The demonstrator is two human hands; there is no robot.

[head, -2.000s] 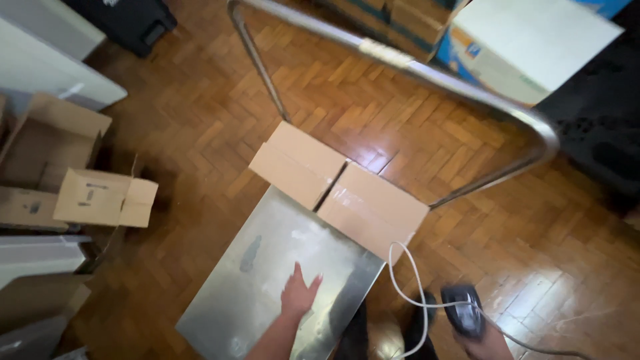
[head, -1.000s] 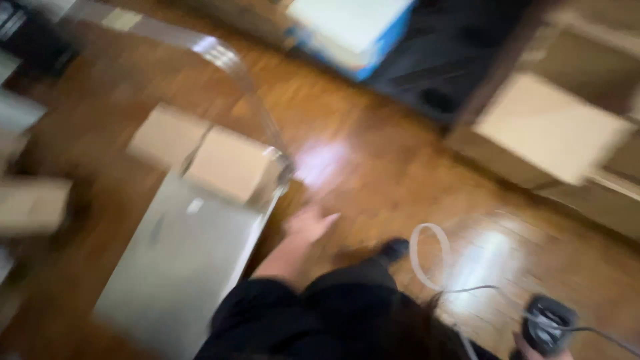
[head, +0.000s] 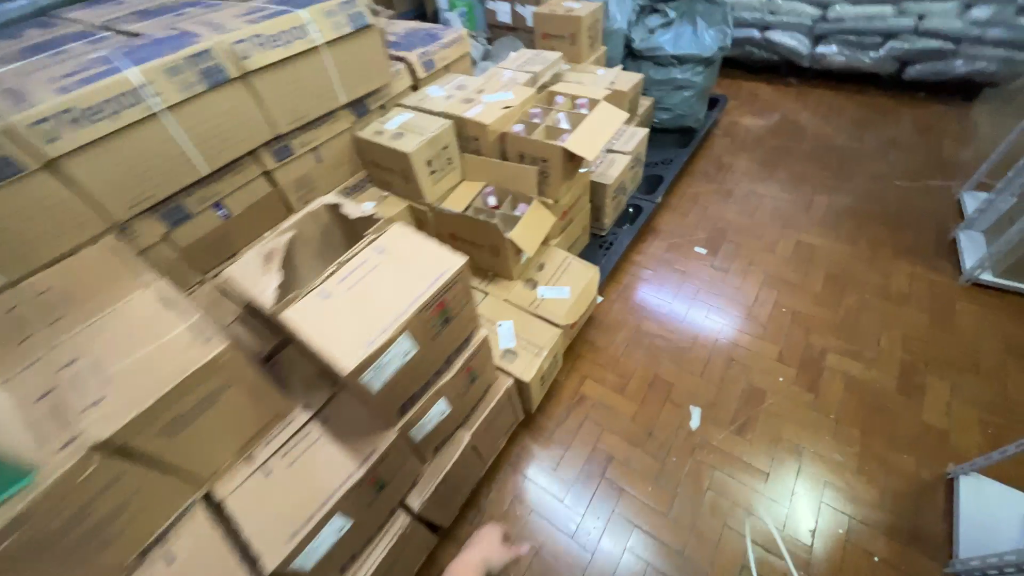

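My left hand [head: 488,549] shows at the bottom edge, partly cut off and slightly blurred, with a finger extended and nothing seen in it. It is nearest to the lower cardboard boxes [head: 472,456] stacked on its left and hangs above the parquet floor. My right hand is out of view. A white cable loop [head: 770,540] shows at the bottom, right of my left hand. Farther ahead, open cartons [head: 484,232] with dividers hold bottles with pinkish caps. A closed carton [head: 376,300] with a white label lies on top of the near stack.
Large strapped cartons [head: 192,104] rise at the left. A black plastic pallet [head: 668,176] carries boxes and wrapped teal bags [head: 676,64]. Filled bags [head: 872,36] are stacked at the back. Metal shelving [head: 992,512] stands at the right. Paper scraps [head: 695,417] lie on the parquet floor.
The view has swung from the metal platform trolley to the stacked cartons. The trolley is out of view, as is my right hand, seen earlier with a black corded handheld device.
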